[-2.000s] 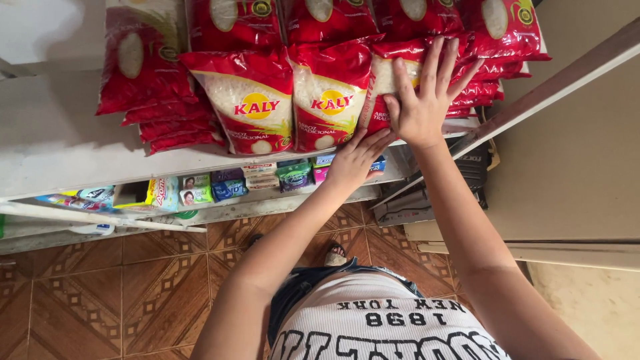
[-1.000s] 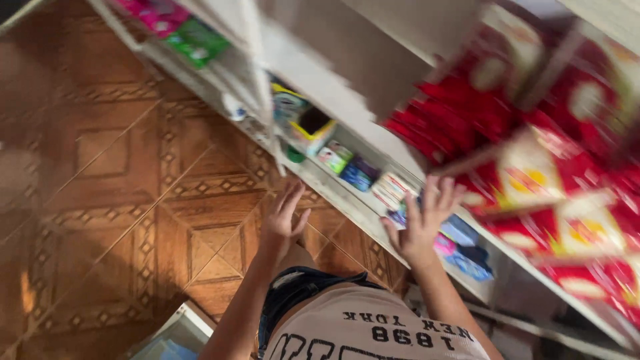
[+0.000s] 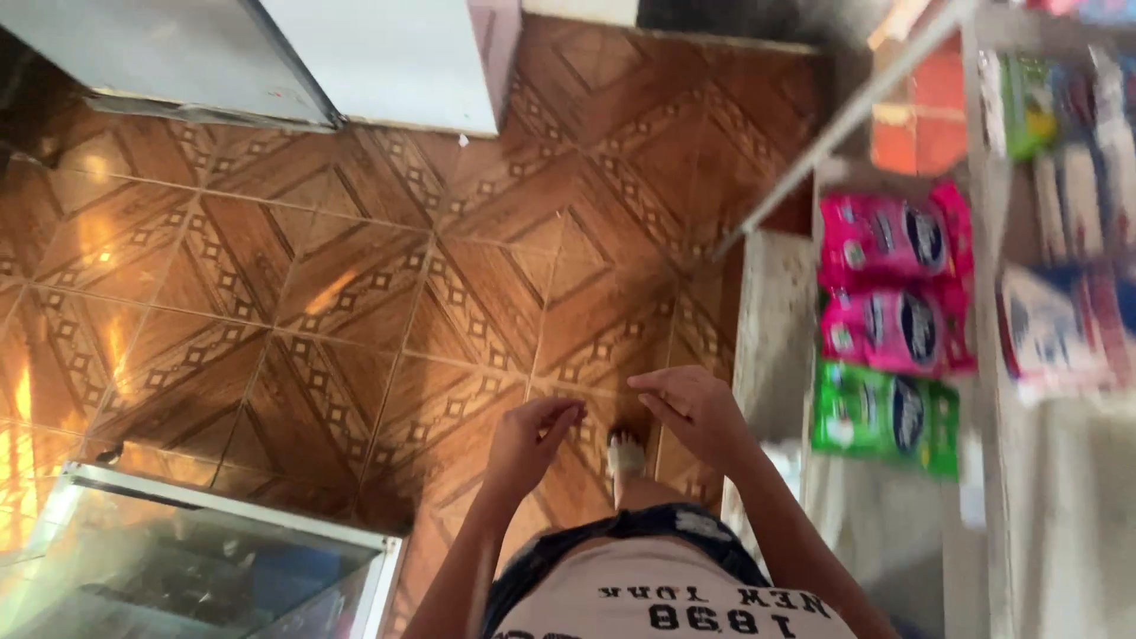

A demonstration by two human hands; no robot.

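My left hand [image 3: 532, 439] is held in front of my body above the tiled floor [image 3: 346, 293], fingers loosely bent, with nothing in it. To its right, apart from it, my right hand [image 3: 697, 413] hangs over the same floor, its fingers partly bent and nothing held. The nearest goods are on the shelf at the right: two pink packets, one above the other [image 3: 896, 328], and a green packet [image 3: 887, 417] below them. Neither hand touches them. My foot in a light sandal [image 3: 626, 454] shows between the hands.
A metal shelving unit [image 3: 985, 497] runs down the right side, with blurred white and blue packs [image 3: 1065, 328] on it and a slanting brace [image 3: 825, 142]. A glass display case [image 3: 222, 568] stands at the lower left. White appliance-like cabinets [image 3: 399, 62] stand at the upper left.
The view has swung away from the red rice bags to the floor. My hands, on the bags two seconds before, are off them and now closer together than one second before.
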